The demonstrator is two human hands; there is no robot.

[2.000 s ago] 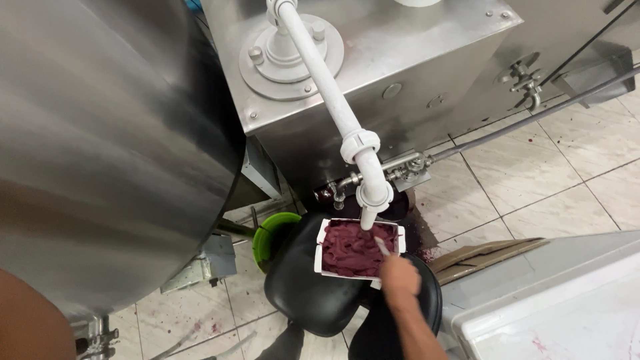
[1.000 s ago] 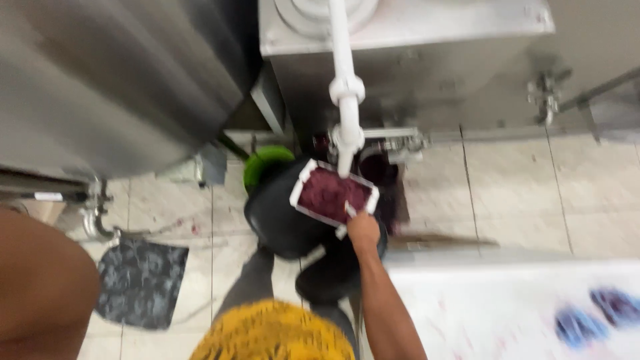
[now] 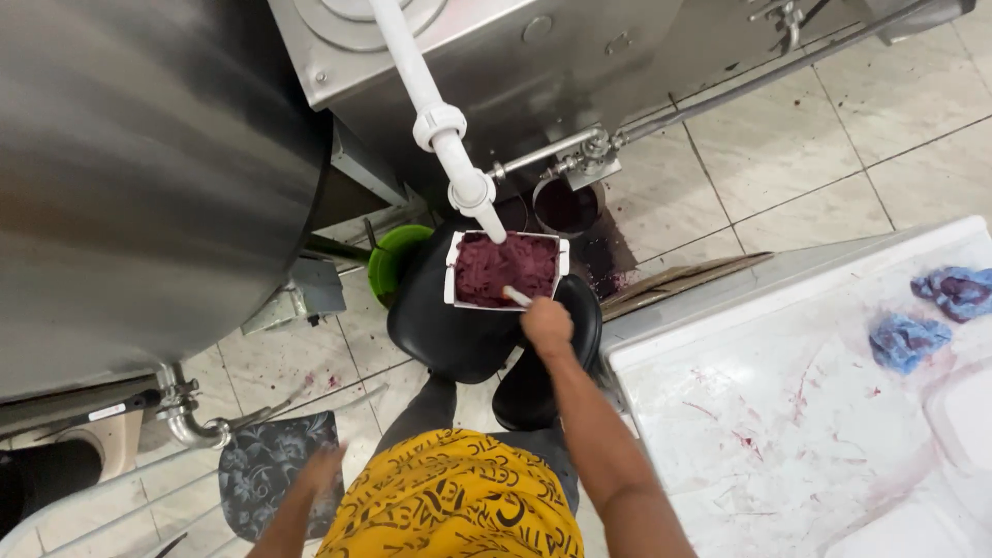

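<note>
My right hand grips the pale handle of a utensil, whose far end rests in a thick dark-purple mass. That mass fills a white rectangular box on a black seat. Just over the box's far side hangs the tip of a white outlet pipe, touching or nearly touching the purple mass. Away at the lower left, my left hand is blurred, held over a dark floral cushioned seat; its fingers cannot be made out.
A large steel tank stands at the left. Beyond the box are a steel machine, a valve and a bucket of dark liquid. A green bucket sits left of the seat. A stained white freezer lid holds blue cloths.
My left hand has come into view at the lower left. My right hand stays at the box's near right corner with the utensil. The view has shifted.
</note>
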